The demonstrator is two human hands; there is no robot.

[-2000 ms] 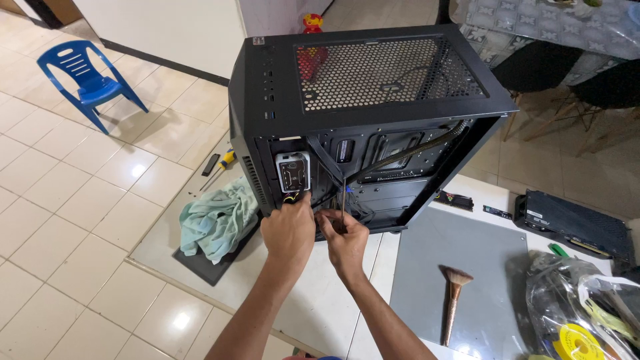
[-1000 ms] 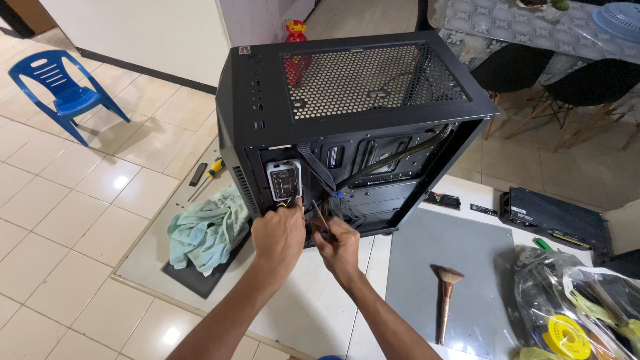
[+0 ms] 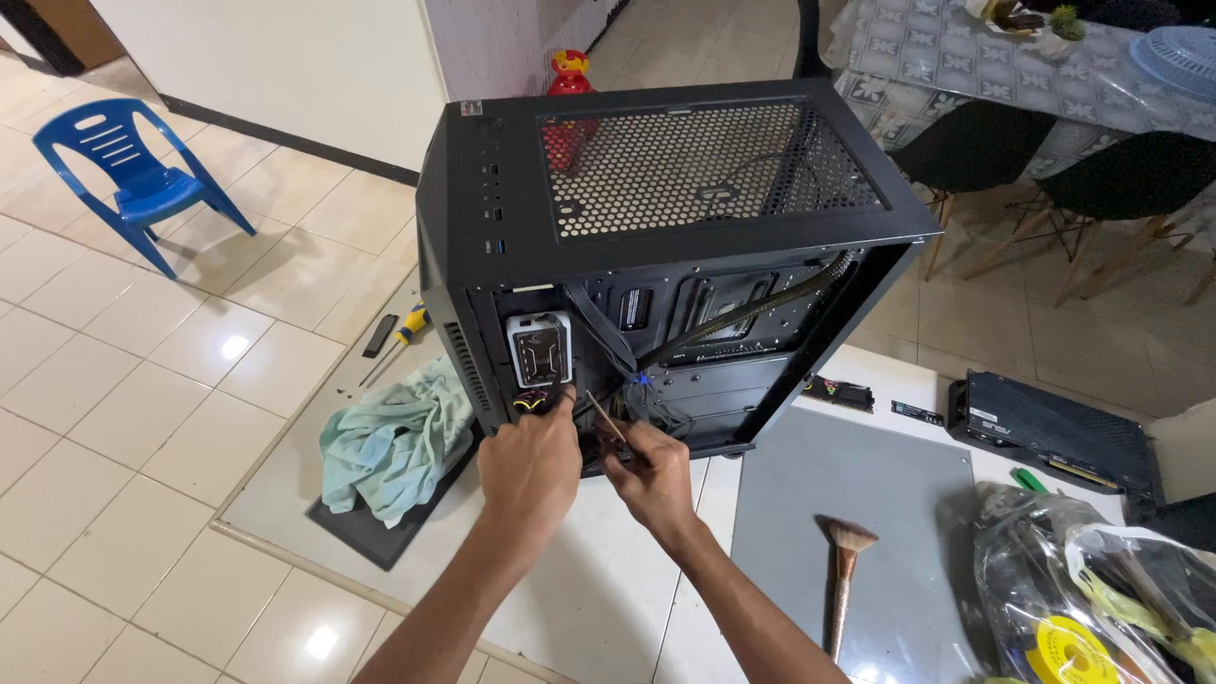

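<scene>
A black computer case point(image 3: 684, 256) stands upright on a white table, its side open toward me. My left hand point(image 3: 532, 456) is at the cables just below a white-edged controller box point(image 3: 540, 350) at the case's left; what its fingers grip is hidden. In my right hand point(image 3: 651, 465) is a thin pointed tool point(image 3: 605, 416), perhaps tweezers, tilted up and left among the lower cables. A thick sleeved cable point(image 3: 750, 312) crosses the case's back panel above my right hand.
Left of the case lie a teal cloth point(image 3: 389, 437), a yellow and blue screwdriver point(image 3: 411, 325) and a small black bar point(image 3: 380, 335). At right are a brush point(image 3: 844, 560), a memory module point(image 3: 841, 391), a graphics card point(image 3: 1054, 427) and a plastic bag point(image 3: 1045, 570).
The thin tool in my right hand has tipped from nearly upright to a leftward slant. My left hand stays by the cables under the box.
</scene>
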